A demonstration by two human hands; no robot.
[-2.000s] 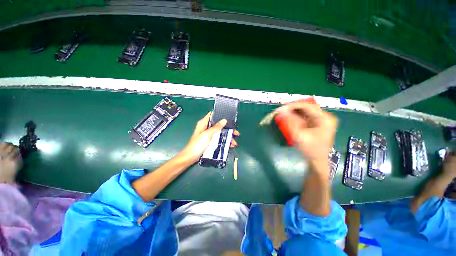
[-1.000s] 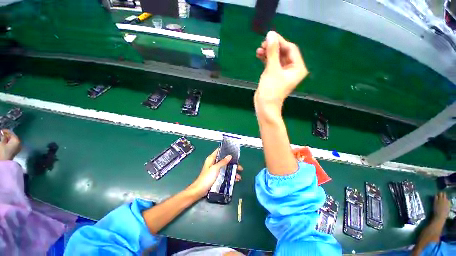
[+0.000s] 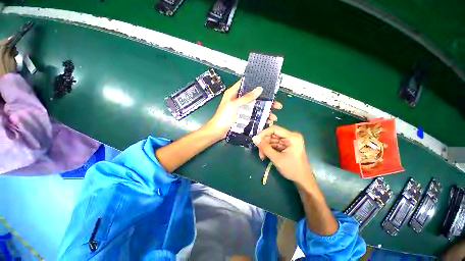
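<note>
My left hand (image 3: 232, 109) holds an open phone body (image 3: 250, 120) above the green bench, thumb on top and fingertips around its right edge. A grey gridded display panel (image 3: 262, 76) extends from the body's far end. My right hand (image 3: 281, 148) is at the body's near right corner, thumb and fingertips pinched together at its edge; whether they grip anything is too small to tell. A tan strip (image 3: 266, 172) lies on the bench just below my right hand.
A red box (image 3: 348, 148) full of curled tan strips stands at right. Waiting phones (image 3: 402, 206) lie in a row at lower right. Another open phone (image 3: 196, 94) lies left of my left hand. Small black parts (image 3: 65, 78) and a neighbour's hand (image 3: 8, 56) are at far left.
My right hand has come down from high above the bench to the phone's near end. The red box is now uncovered. My left hand still holds the phone. The view has shifted.
</note>
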